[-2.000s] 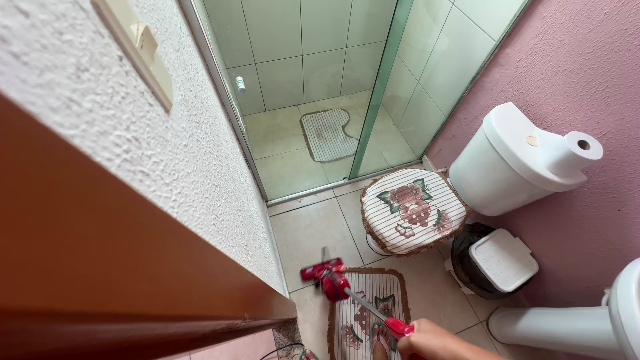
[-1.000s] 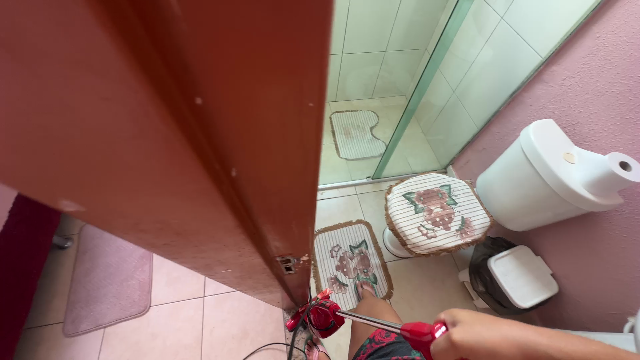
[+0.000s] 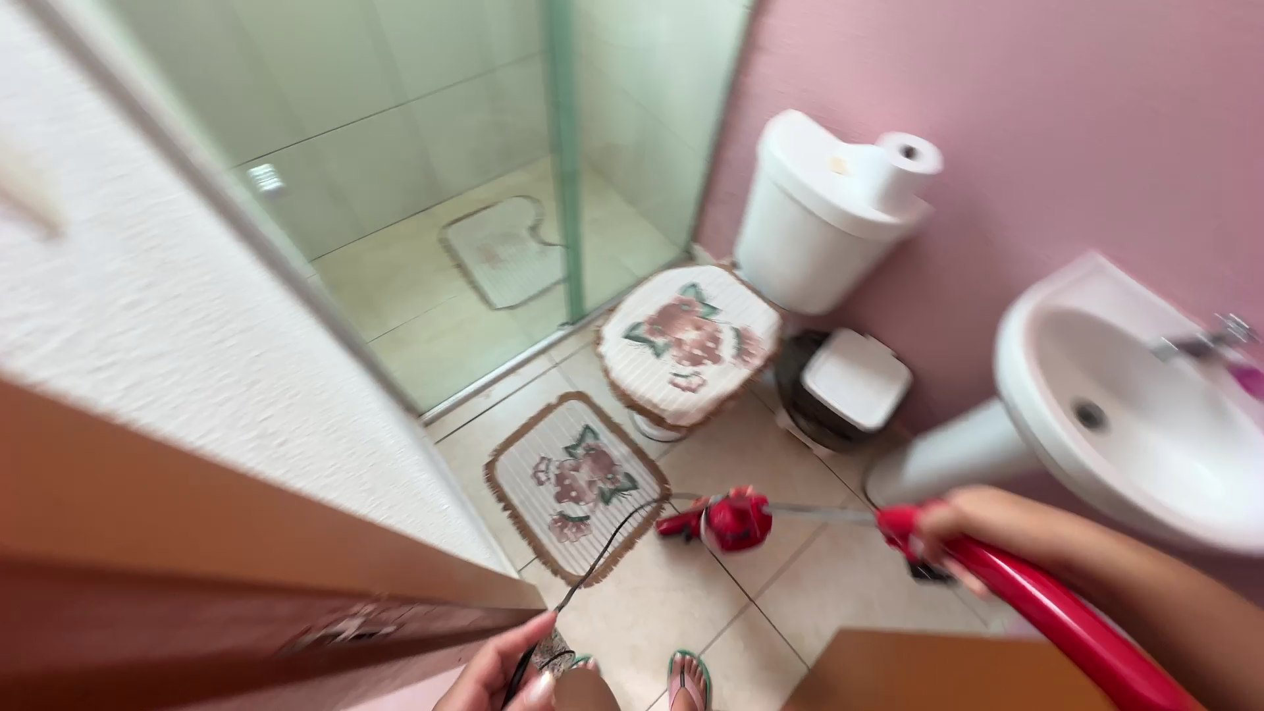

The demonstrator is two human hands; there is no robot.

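Observation:
My right hand [image 3: 953, 533] grips the red handle of a stick vacuum cleaner [image 3: 739, 519], whose metal tube runs left to a red head on the floor tiles. The head lies just right of a floral bath mat [image 3: 578, 489] with a brown fringe. At the bottom, my left hand [image 3: 509, 662] holds a black power cord [image 3: 604, 555], which crosses the mat's lower right part towards the red head.
A toilet [image 3: 820, 217] with a floral lid cover [image 3: 691, 341] stands behind the mat. Beside it are a waste bin [image 3: 857, 380] and a pedestal sink [image 3: 1136, 415]. A glass shower screen [image 3: 565, 158] rises behind; a wooden door [image 3: 247, 553] is at lower left.
The vacuum head has moved from by the door's edge to the floor right of the mat. My left hand with the cord has come into view. The view has swung right.

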